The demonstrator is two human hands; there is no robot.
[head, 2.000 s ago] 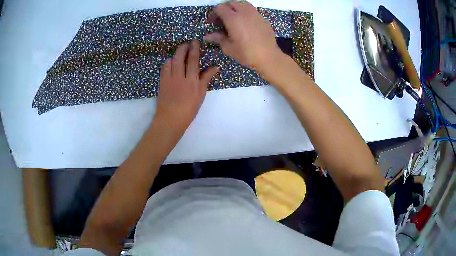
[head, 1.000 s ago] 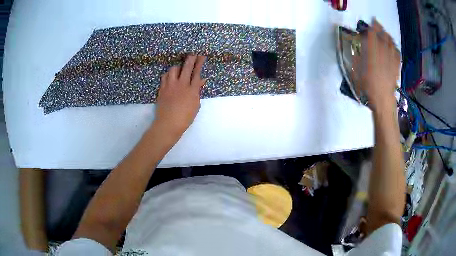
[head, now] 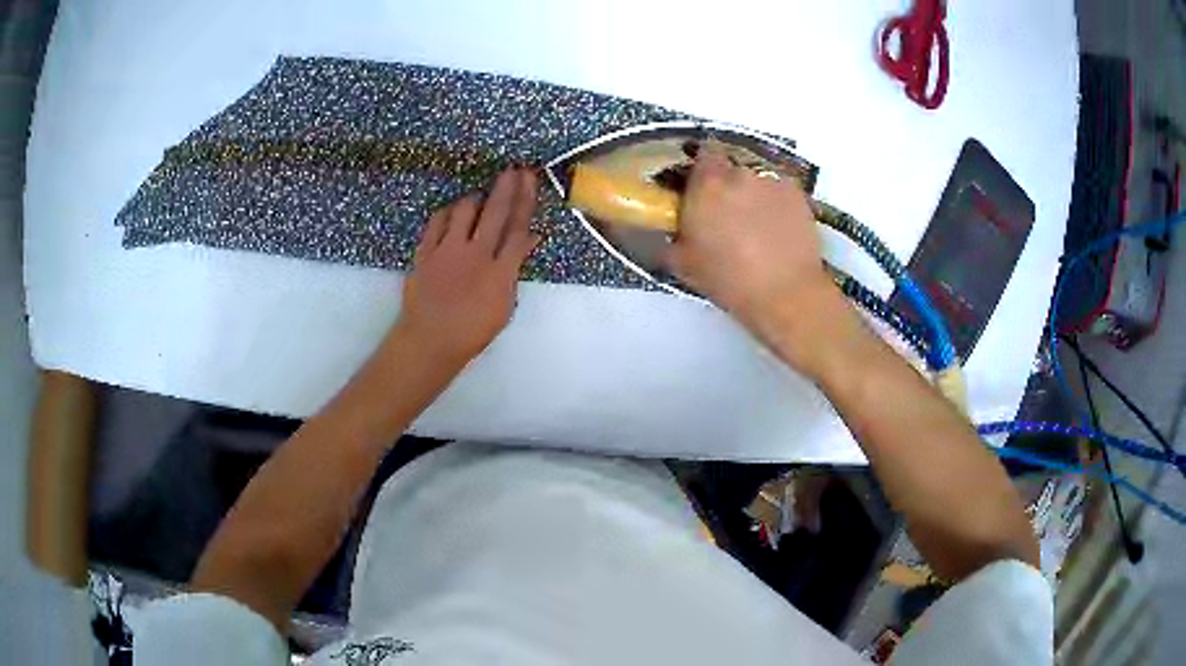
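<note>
A speckled grey sleeve piece lies flat on the white table, with a gold-brown seam allowance running lengthwise. My left hand rests palm down on its middle, fingertips at the seam, just left of the iron's tip. My right hand grips the pale wooden handle of the steam iron. The iron lies over the right part of the sleeve, its tip pointing left, and hides most of the wide cuff end. No dark patch shows there.
The flat black iron rest lies at the right of the white table. Red-handled scissors lie at the far right edge. A blue hose and a dark cable run from the iron's rear. A red-black box stands beyond.
My right hand has gone from the sleeve to the iron and brought it left from its rest onto the sleeve. My left hand has stayed on the sleeve. The view has shifted.
</note>
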